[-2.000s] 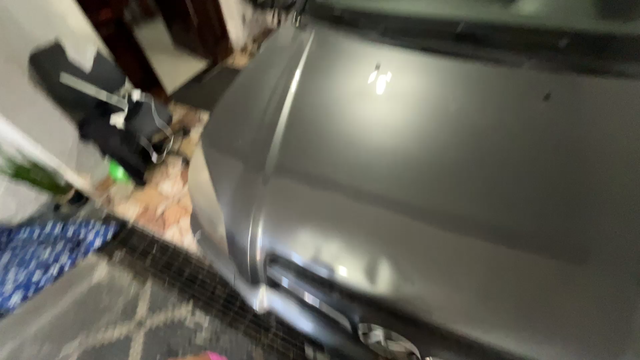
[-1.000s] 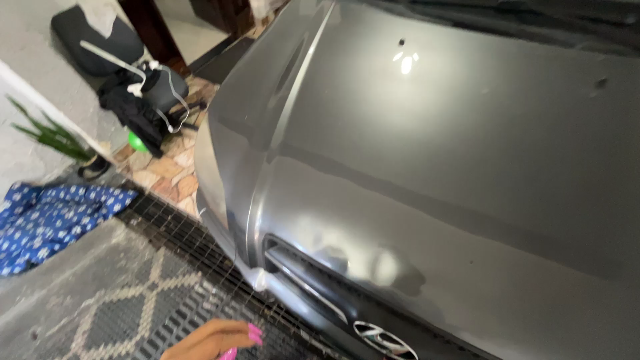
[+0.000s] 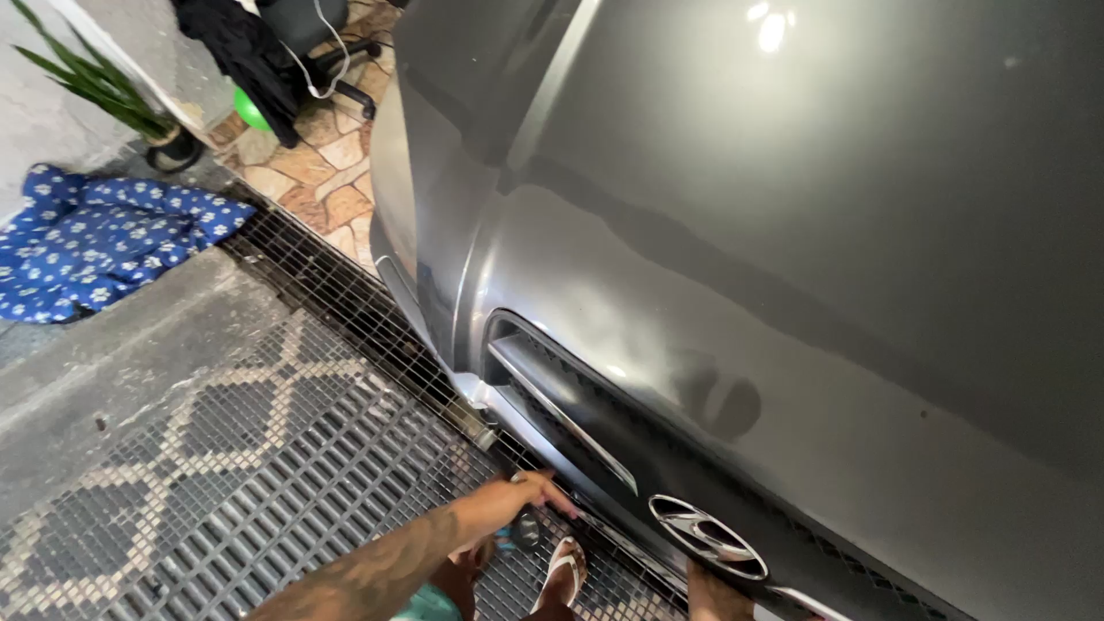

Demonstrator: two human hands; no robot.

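The grey hood of a Hyundai car [image 3: 733, 216] fills the right side, its chrome-edged grille [image 3: 561, 405] and oval chrome emblem [image 3: 707, 536] at the lower middle. My left hand [image 3: 543, 492], at the end of a tattooed forearm, is at the front bumper below the grille, fingers pointing right; whether it touches the bumper is unclear. Just below the emblem, at the bottom edge, my right hand [image 3: 718, 597] is partly visible against the car's front, its fingers largely hidden by the grille.
Metal floor grating [image 3: 259, 483] runs along the car's front. A blue paw-print pet bed [image 3: 112, 233], a potted plant [image 3: 172, 147], a green ball [image 3: 252, 109] and an office chair [image 3: 345, 78] draped with black cloth stand at upper left. My sandalled foot [image 3: 565, 569] is on the grating.
The view has moved closer to the grille. A hand with pink nails was over the grating a second ago; now both hands are at the car's front.
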